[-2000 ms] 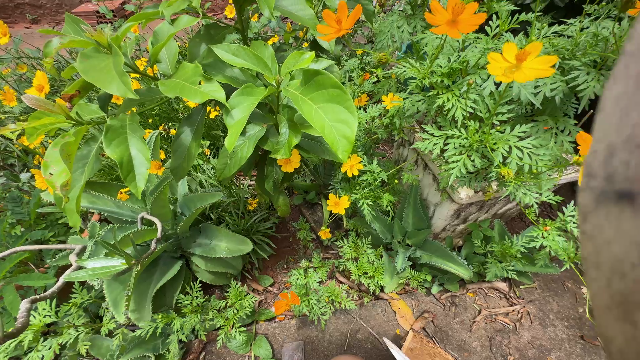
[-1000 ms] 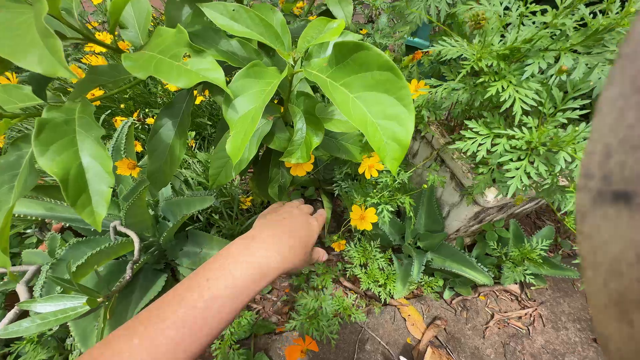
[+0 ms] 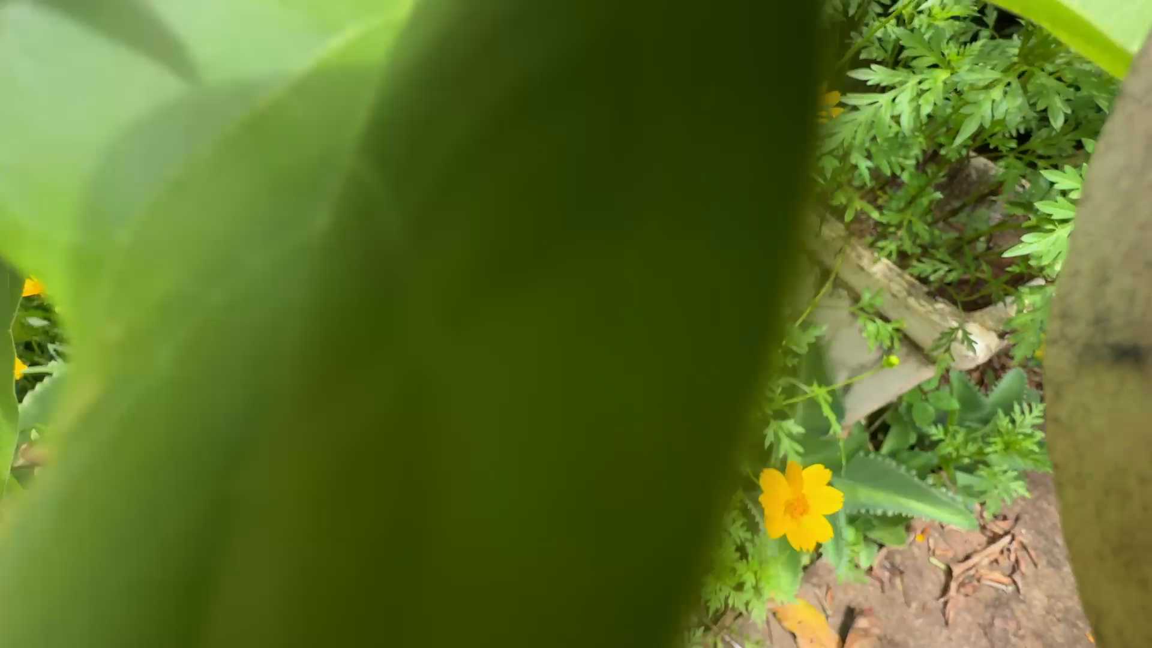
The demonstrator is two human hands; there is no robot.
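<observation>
A large green leaf (image 3: 540,315), blurred and very close to the camera, covers the middle and much of the left of the head view. Neither of my hands can be seen; whatever lies behind the leaf is hidden. Right of the leaf's edge, a yellow-orange flower (image 3: 797,507) faces up, beside a fleshy leaf with a toothed edge (image 3: 900,490). Paler, brighter leaf parts (image 3: 135,162) fill the upper left.
A rough grey-brown surface (image 3: 1102,378), possibly a trunk or post, runs down the right edge. Feathery foliage (image 3: 963,90) grows at the upper right above a weathered pale edging block (image 3: 909,297). Bare ground (image 3: 999,567) with dry litter and a yellowed leaf (image 3: 805,623) lies below.
The hand and forearm that reached in among the plants a second ago are out of sight. The view has moved in close, and a leaf now blocks most of it.
</observation>
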